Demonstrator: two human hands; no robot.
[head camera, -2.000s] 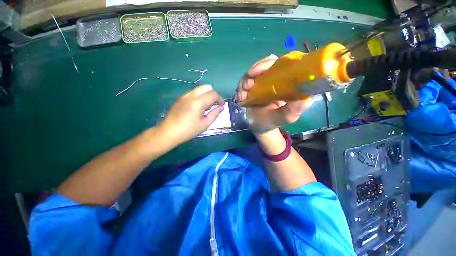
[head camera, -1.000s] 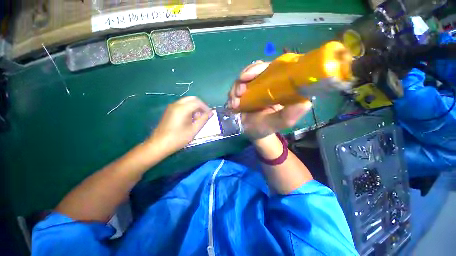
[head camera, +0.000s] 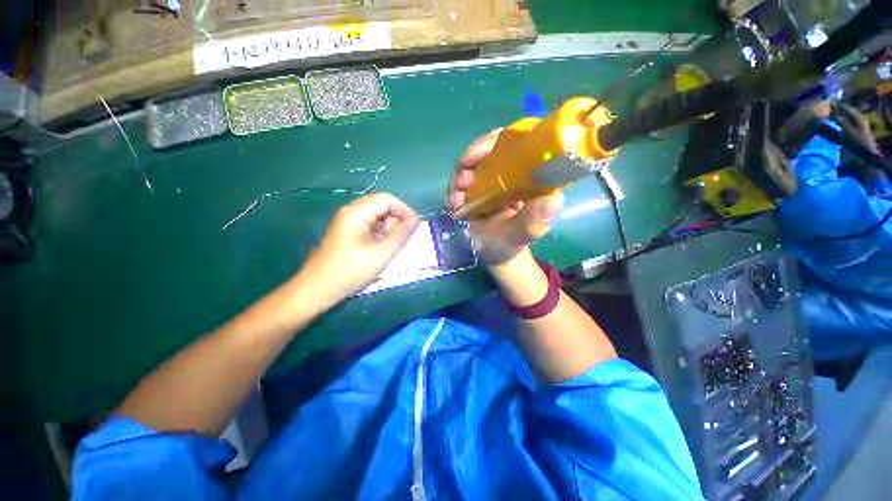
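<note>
A smartphone assembly (head camera: 420, 256) lies on the green mat, white on its left part and dark at its right end. My right hand (head camera: 499, 210) is wrapped around a yellow-orange electric screwdriver (head camera: 541, 157), whose tip end points down at the dark end of the phone. The tip itself is hidden by my fingers. My left hand (head camera: 367, 235) rests over the left part of the phone with its fingers curled. Whether it holds something small between its fingertips cannot be told.
Three screw trays (head camera: 266, 105) stand in a row at the back left before a wooden parts board (head camera: 127, 49). A thin pale wire (head camera: 303, 190) lies on the mat. A grey parts tray (head camera: 724, 362) is at right, below a yellow-black box (head camera: 729, 192). Another worker's blue sleeve (head camera: 831, 225) shows at far right.
The screwdriver's rear end has tilted and shifted left, showing more of the cord. My left fingers have lifted slightly off the phone's white part. The view has shifted a little.
</note>
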